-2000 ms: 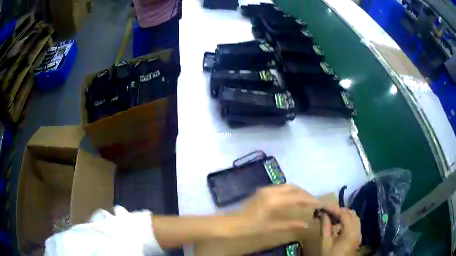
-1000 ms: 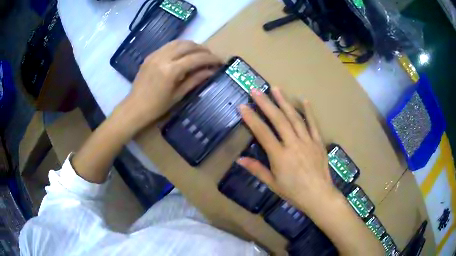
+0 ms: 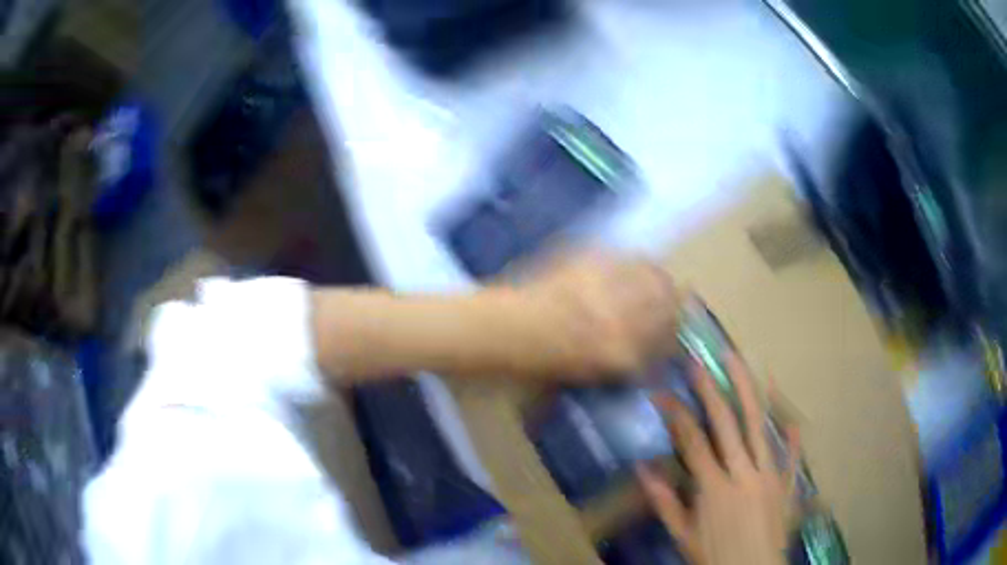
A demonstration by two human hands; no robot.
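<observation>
The view is strongly blurred. A black power bank housing (image 3: 591,436) with a green circuit board at its right end lies on the tan cardboard sheet. My left hand (image 3: 607,309) is over its upper edge, fingers bent; whether it grips anything is hidden by blur. My right hand (image 3: 729,469) lies over the housing's right part with fingers spread. Another black housing (image 3: 530,199) with a green strip lies on the white bench beyond my left hand. Part of a further housing shows at the lower edge, partly under my right hand.
The cardboard sheet (image 3: 850,370) covers the near bench. Dark items in a blurred bunch (image 3: 894,210) lie at the right, with a blue tray (image 3: 972,475) at the right edge. Black units stand at the top of the white bench. Cartons and a blue bin (image 3: 125,166) are on the left.
The view has swung, showing more of the far bench and left floor. My left hand has moved from the housing's upper left side toward its board end. My right hand stays spread by the housing.
</observation>
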